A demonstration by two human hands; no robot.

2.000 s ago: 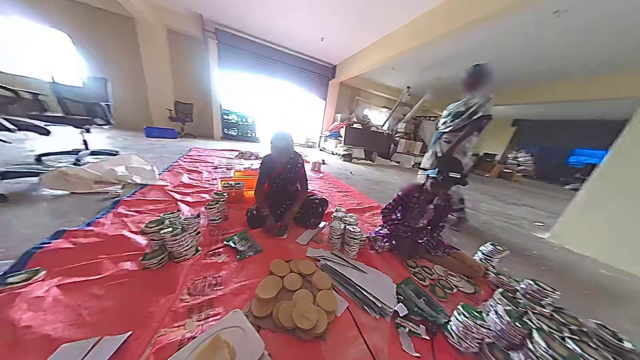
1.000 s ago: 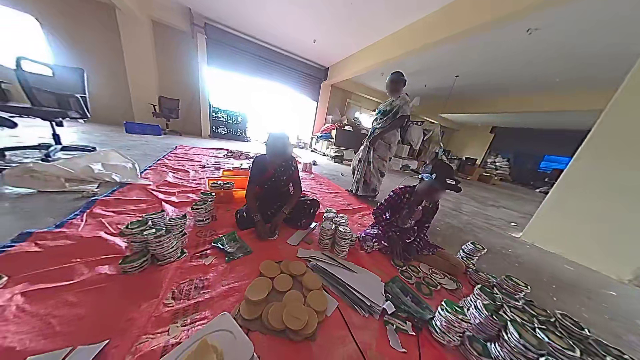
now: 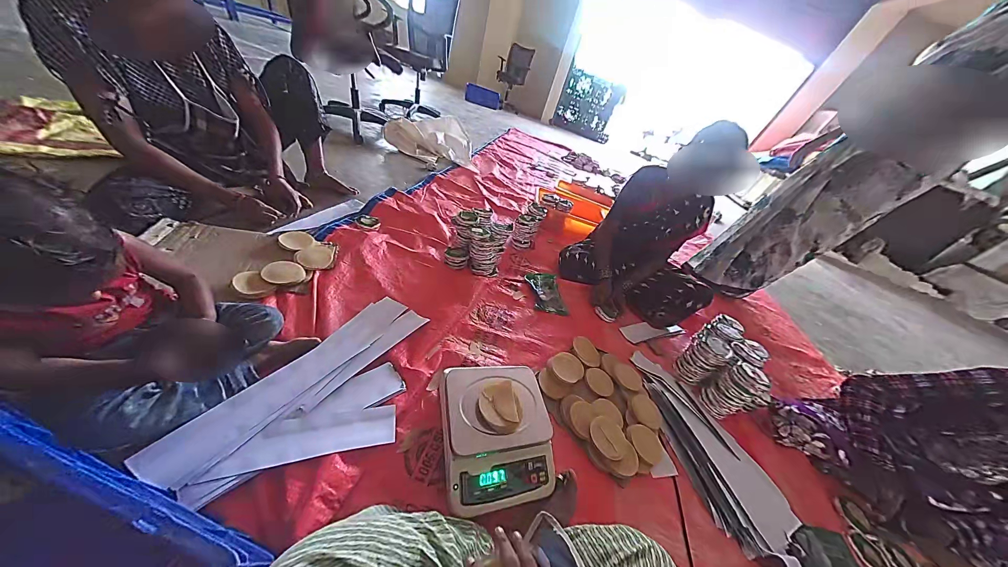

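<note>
A hand, apparently my left hand (image 3: pixel 508 550), shows at the bottom edge over green striped cloth (image 3: pixel 386 539), fingers upward, beside a dark flat item with a pale edge (image 3: pixel 551 539). Whether it grips that item I cannot tell. My right hand is not clearly visible. In front stands a digital scale (image 3: pixel 500 494) with a lit green display; a few thin tan discs (image 3: pixel 498 405) lie on its pan, one folded or standing partly up. A dark shape, perhaps a foot, shows at the scale's lower right corner. Many loose tan discs (image 3: pixel 606 437) are spread to the scale's right.
White strips (image 3: pixel 291 402) lie left, near a blue crate (image 3: pixel 118 504); more strips (image 3: pixel 724 465) lie right. Stacked round packs (image 3: pixel 484 244) stand on the red sheet (image 3: pixel 441 291). Discs rest on cardboard (image 3: pixel 213 252). Several people surround the sheet; an orange crate (image 3: pixel 579 206) is farther back.
The view has swung left and down, bringing the whole scale, the blue crate and people at left into sight. The standing person is now at the right edge, closer to the sheet.
</note>
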